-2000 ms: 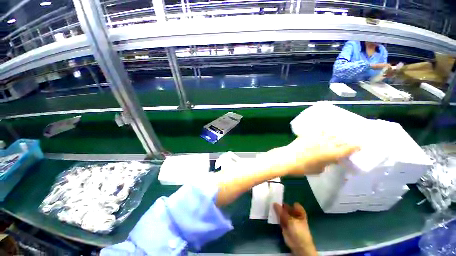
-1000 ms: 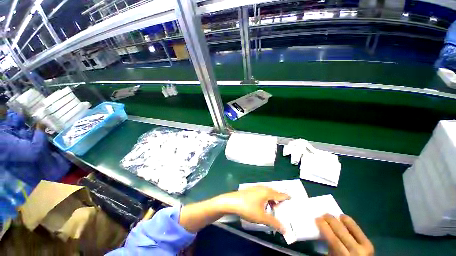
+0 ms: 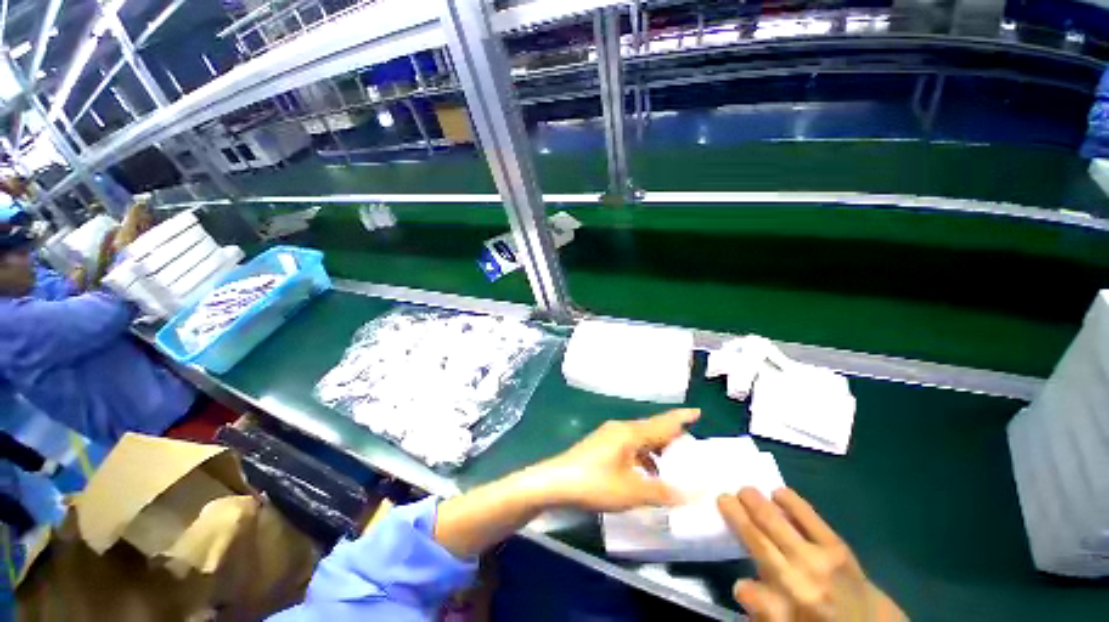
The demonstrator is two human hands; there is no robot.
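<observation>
A white box or tray point(image 3: 632, 535) lies near the belt's front edge, with a white card piece point(image 3: 718, 468) on top of it. My left hand point(image 3: 620, 462) is at the left side of the card, fingers spread, thumb and fingertips near it; whether it grips is unclear. My right hand point(image 3: 791, 553) rests its fingertips on the card's right side, pressing it on the box. A clear poly bag of small white accessories point(image 3: 426, 377) lies left of my hands. Card inserts point(image 3: 803, 405) lie in a loose pile beyond my right hand.
A white box block point(image 3: 629, 360) sits by the metal post point(image 3: 511, 170). A tall white stack point(image 3: 1070, 450) stands far right. A blue basket point(image 3: 249, 310), a worker in blue point(image 3: 85, 352) and an opened brown carton point(image 3: 158, 498) are left. A printed pack point(image 3: 499, 258) lies on the far belt.
The card piece between my hands has moved onto the box and lies flatter. My left fingers have spread and lifted. The printed pack on the far belt has shifted left, behind the post.
</observation>
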